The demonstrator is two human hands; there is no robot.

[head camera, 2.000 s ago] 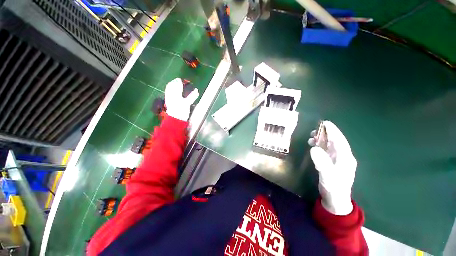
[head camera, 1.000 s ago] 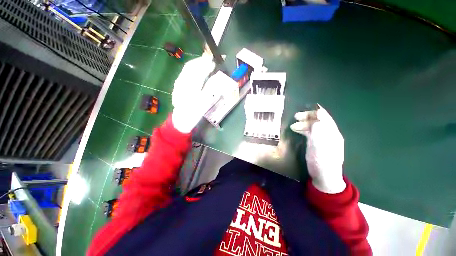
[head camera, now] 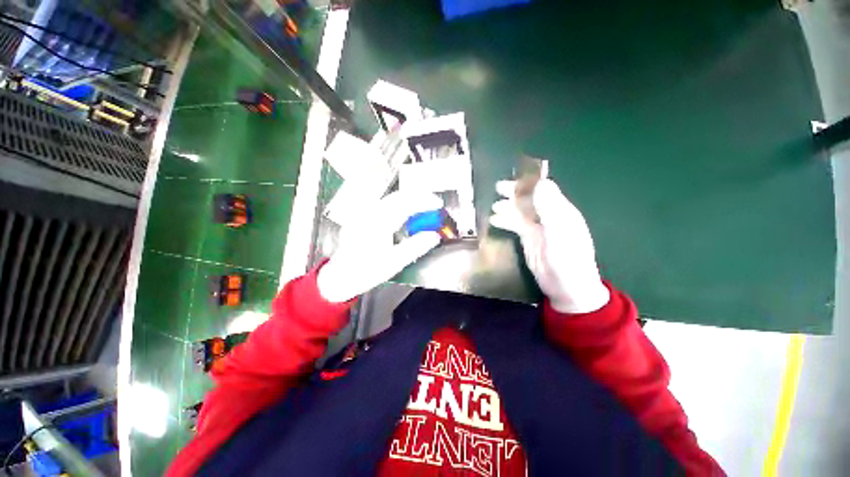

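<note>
My left hand [head camera: 377, 244], in a white glove, holds a small component [head camera: 429, 223] with a blue face and an orange band. It is at the near end of the upright white fixture [head camera: 436, 174]; whether it touches the fixture is unclear. The angled white fixture [head camera: 353, 156] lies to the left, partly behind my left hand, and its visible slot shows no blue part. My right hand [head camera: 552, 244], also gloved, is right of the fixtures and holds a thin grey-brown plate [head camera: 529, 177] between thumb and fingers.
The green conveyor [head camera: 207, 163] at left carries several dark and orange components [head camera: 232, 211]. A white-edged rail [head camera: 309, 168] and a slanted metal post [head camera: 312, 82] stand between it and the dark green table [head camera: 652, 168]. A blue bin [head camera: 480, 7] is cut off at the top edge.
My left hand has moved from the angled fixture to the near end of the upright one, with the blue-faced component now in it. The blue part seen in the angled fixture is gone from there.
</note>
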